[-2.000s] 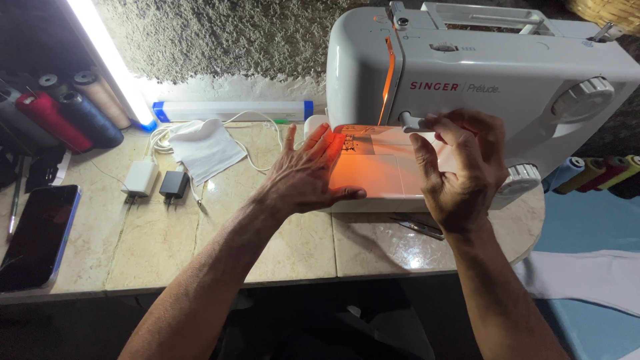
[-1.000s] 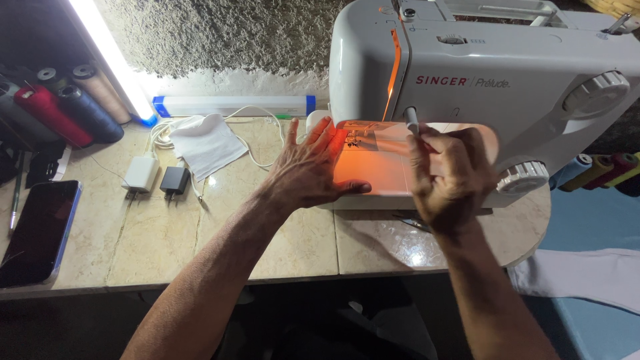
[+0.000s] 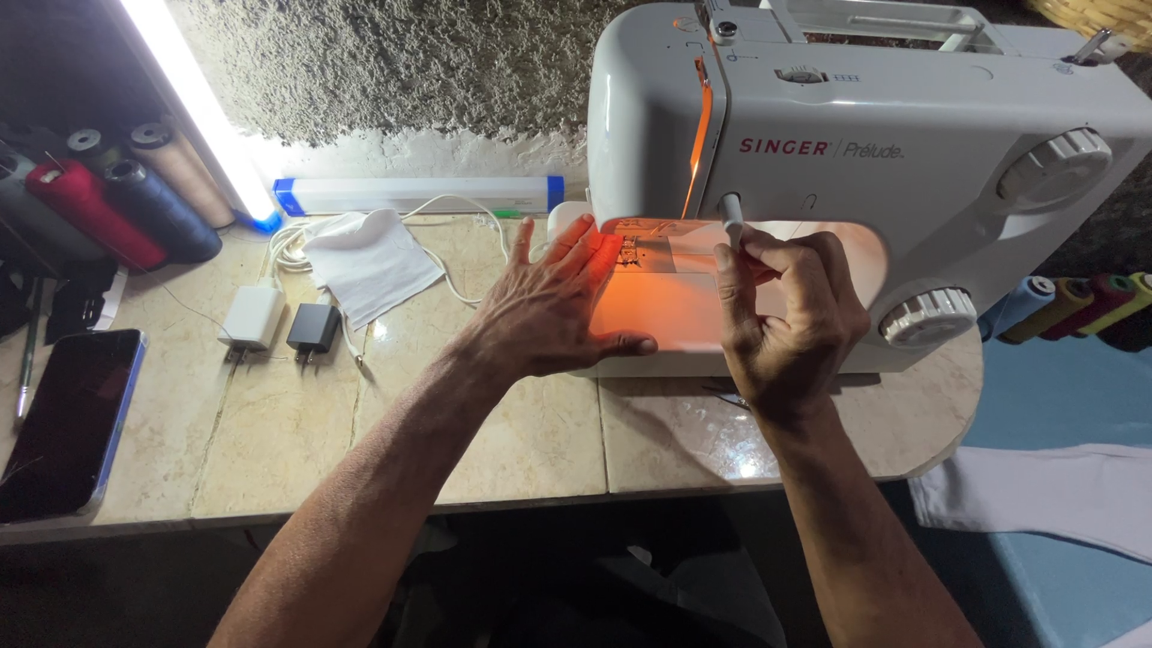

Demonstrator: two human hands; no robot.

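Note:
A white Singer sewing machine (image 3: 846,99) stands on the tiled tabletop, its orange-lit bed (image 3: 661,310) below the arm. My left hand (image 3: 549,306) lies with fingers spread at the left end of the bed, fingertips beside the needle plate (image 3: 630,252); it holds nothing that shows. With thumb and forefinger, my right hand (image 3: 792,315) grips the end of a white lever (image 3: 732,216) on the front of the machine, right of the orange thread slot. Its other fingers are curled. The needle and presser foot are not clearly visible.
Left of the machine lie a white cloth scrap (image 3: 371,265), a white charger (image 3: 252,317), a black charger (image 3: 314,328), cables and a phone (image 3: 67,423). Thread spools (image 3: 162,211) stand at the back left. A small metal tool (image 3: 727,394) lies before the machine.
My right hand's fingers have closed in at the lever, which pointed to the left two seconds ago and now points down. My left hand has stayed on the bed.

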